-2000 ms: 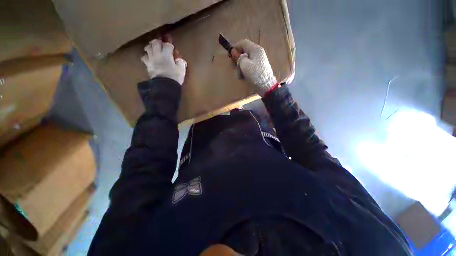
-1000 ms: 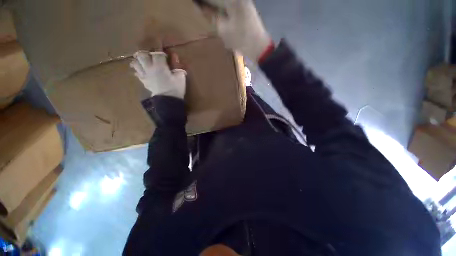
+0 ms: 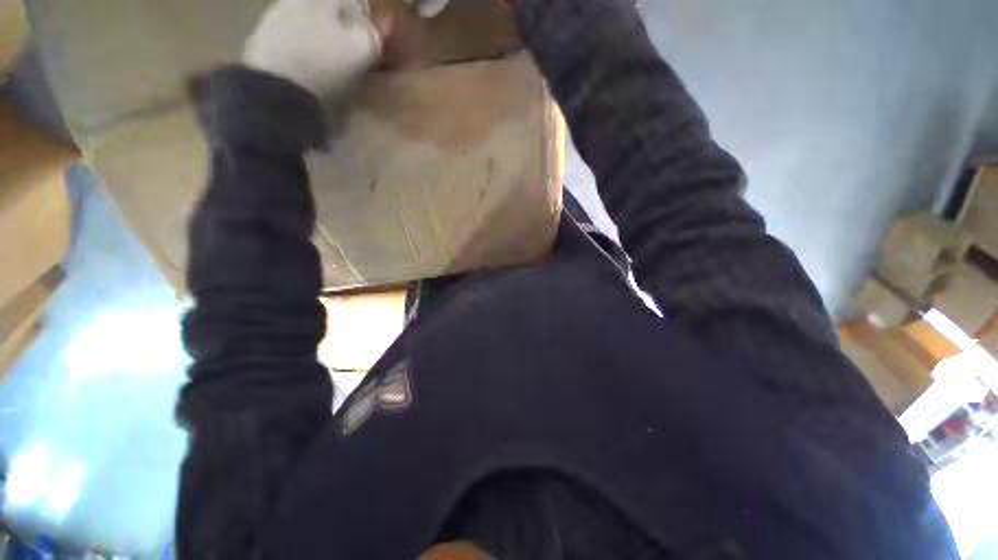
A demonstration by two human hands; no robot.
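Observation:
A large brown carton (image 3: 438, 175) is at the top of the view, close against my dark apron. A seam crosses it, and its near panel has creases and small dark marks. My left hand (image 3: 317, 44), in a white knitted glove, lies at the seam near the top edge, slightly blurred. Its fingers are partly hidden, so its grip is unclear. My right hand (image 3: 434, 6) is almost wholly cut off by the top edge; only a small white glove part shows, with a bit of red cuff at the sleeve. No cutter is visible.
Brown cartons (image 3: 27, 208) stand at the left edge. Several more cartons (image 3: 914, 246) are at the right edge. The shiny grey-blue floor (image 3: 788, 120) shows on both sides, with bright glare. Small blue things are blurred at the bottom left.
The cutter, visible in my right hand two seconds ago, is out of sight. Both hands have moved up toward the top edge. The carton's near panel sits differently, and more cartons show at right.

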